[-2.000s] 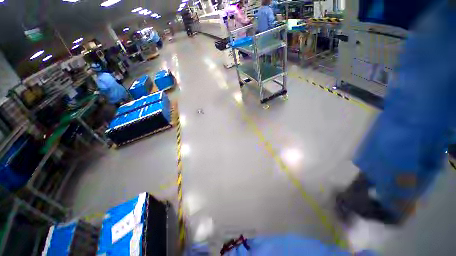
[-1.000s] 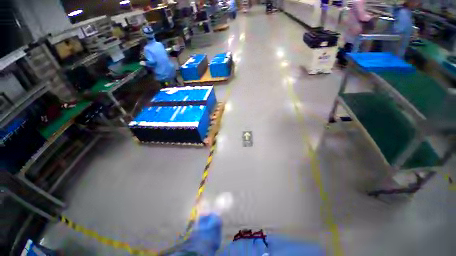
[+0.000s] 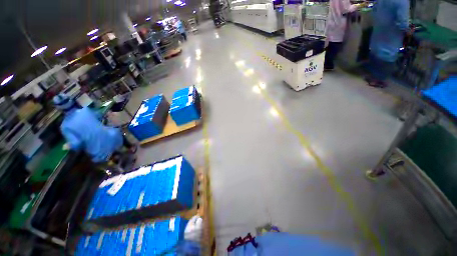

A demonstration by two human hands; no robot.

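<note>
My left hand, in a white glove, shows small and blurred at the bottom, in front of the near blue stack. Whether its fingers are open or closed cannot be told, and no held thing shows. My right hand is out of the picture. Blue stacks with white strips stand on a wooden pallet at the lower left; the nearest stack is cut off by the bottom edge. Two smaller blue stacks stand on another pallet beyond. My blue smock fills the bottom middle.
Yellow tape runs along the grey floor. A white AGV box with a black crate stands ahead. A metal cart with green shelves is at the right. A person in blue is at the left bench; two people stand at the upper right.
I have moved forward along the aisle. The blue stacks, AGV box and cart are nearer. My gloved left hand now shows below; at one second ago a blue sleeve showed there.
</note>
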